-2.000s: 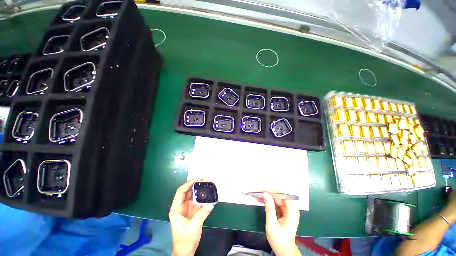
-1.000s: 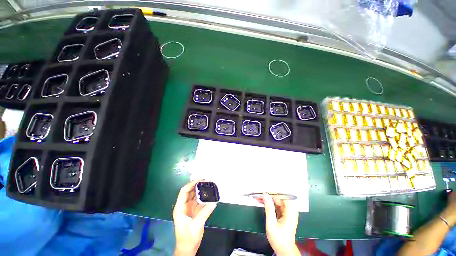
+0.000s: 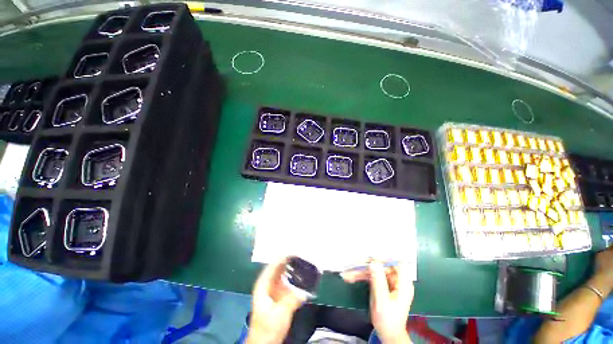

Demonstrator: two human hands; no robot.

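Observation:
My left hand holds a smartwatch housing at the near edge of the white paper sheet. The housing is tilted and a little blurred, its dark inside facing up. My right hand holds tweezers just right of the housing, with a gap between tip and housing. Beyond the paper lies a black foam tray with a housing in each pocket except the near right one, which is empty. Small parts inside the held housing cannot be made out.
A tall block of stacked foam trays stands at left. At right are a clear blister tray of yellow-gold pieces and a wire spool. A person's arm shows at far right, a blue smock at lower left.
My left hand has moved right and slightly nearer me, tilting the housing. My right hand with the tweezers has shifted a little right. Housing and tweezers are closer together.

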